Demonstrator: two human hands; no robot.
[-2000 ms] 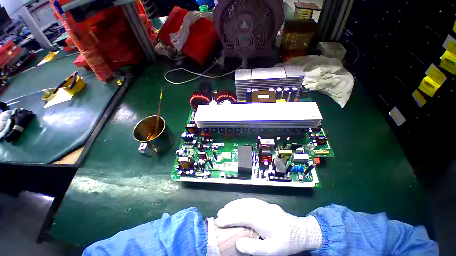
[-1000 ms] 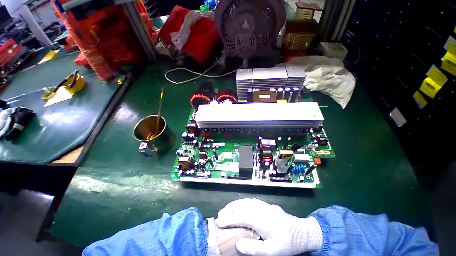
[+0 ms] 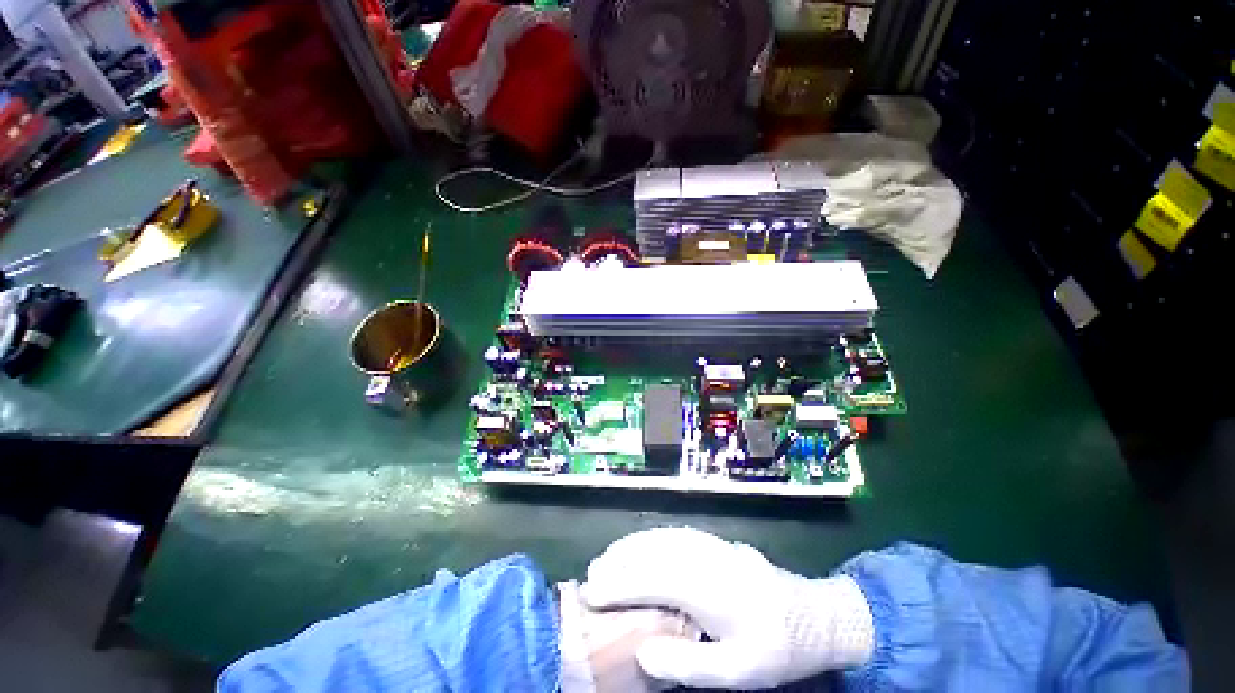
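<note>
A green power board assembly (image 3: 596, 427) lies on the green mat in front of me, its pale edge strip towards me. A long silver-white heatsink (image 3: 698, 301) crosses it, with a finned block (image 3: 731, 203) behind and red-copper chokes (image 3: 536, 255) at the rear left. My right hand (image 3: 725, 609), in a white knit glove, lies over my left hand (image 3: 626, 642) at the near edge, its fingers around it. My left hand is mostly covered and its fingers are hidden. Neither hand touches the board.
A metal cup (image 3: 394, 339) with a thin brush (image 3: 424, 278) stands left of the board. A white cloth (image 3: 887, 196), a dark fan (image 3: 664, 68) and a thin white cable (image 3: 474, 192) are behind. Black boxes (image 3: 1029, 149) with yellow tags stand at right. Another green-topped bench (image 3: 122, 325) is at left.
The view has shifted slightly, so the board and cup sit a little higher in the picture. My hands remain clasped in front of the board.
</note>
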